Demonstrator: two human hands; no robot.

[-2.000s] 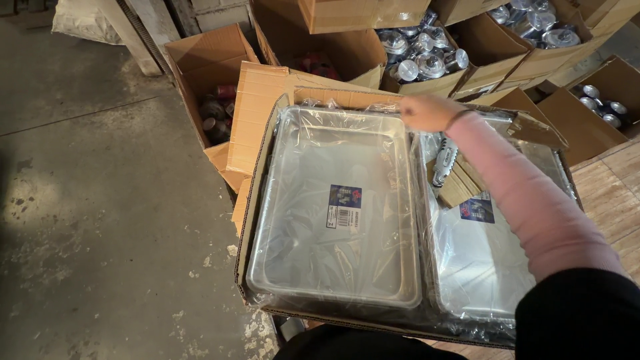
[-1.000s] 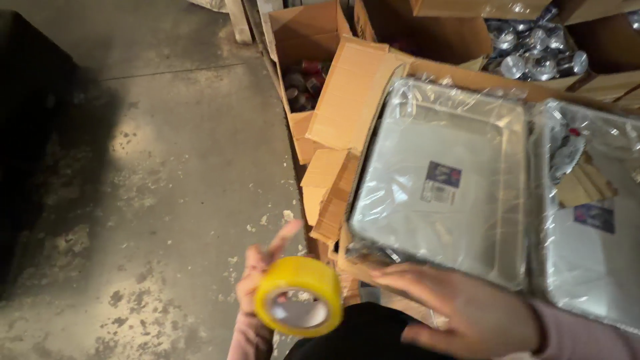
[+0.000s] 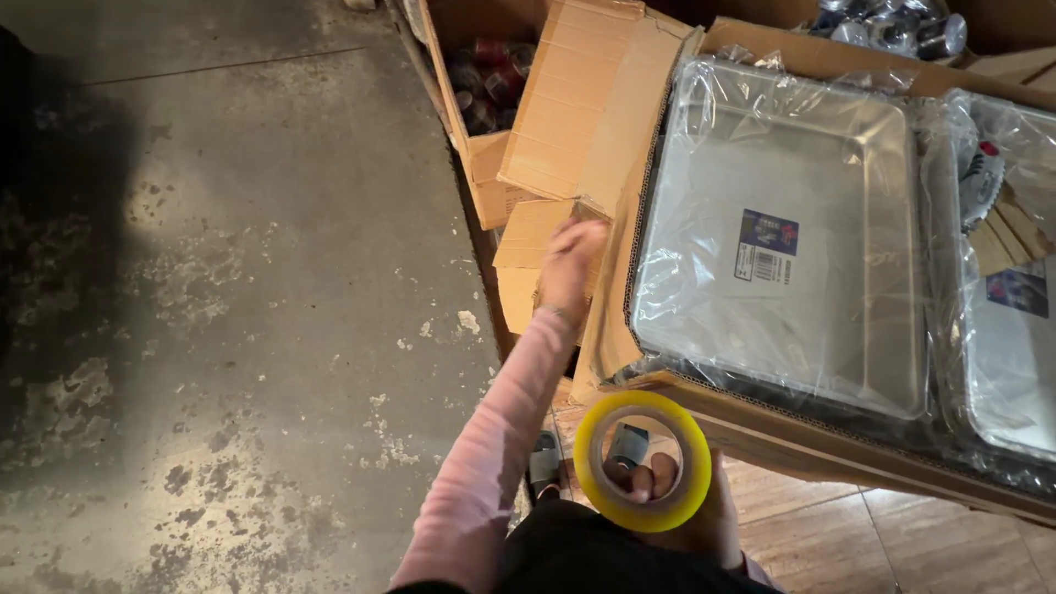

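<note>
A roll of yellow packing tape (image 3: 590,462) is in my right hand (image 3: 701,516), whose fingertips curl through the roll's core, low in the middle of the view. My left hand (image 3: 569,264) reaches up to the left side of a large open cardboard box (image 3: 615,289), at its folded flap; the fingers are slightly blurred. Inside the box lie a metal tray (image 3: 792,330) wrapped in clear plastic, bearing a printed label, and a second wrapped tray (image 3: 1006,371) beside it at the right. On the second tray rest a utility knife (image 3: 982,186) and cardboard pieces (image 3: 1011,235).
Behind the flap stands a cardboard box (image 3: 487,165) with crushed cans in it. More cans (image 3: 899,29) lie in a box at the top right. Worn concrete floor (image 3: 247,289) spans the left, and wood-look tiles (image 3: 833,528) lie below the box.
The left hand, which held the tape roll a second ago, has moved up to the box's left side. The roll is now in my right hand. The view has shifted.
</note>
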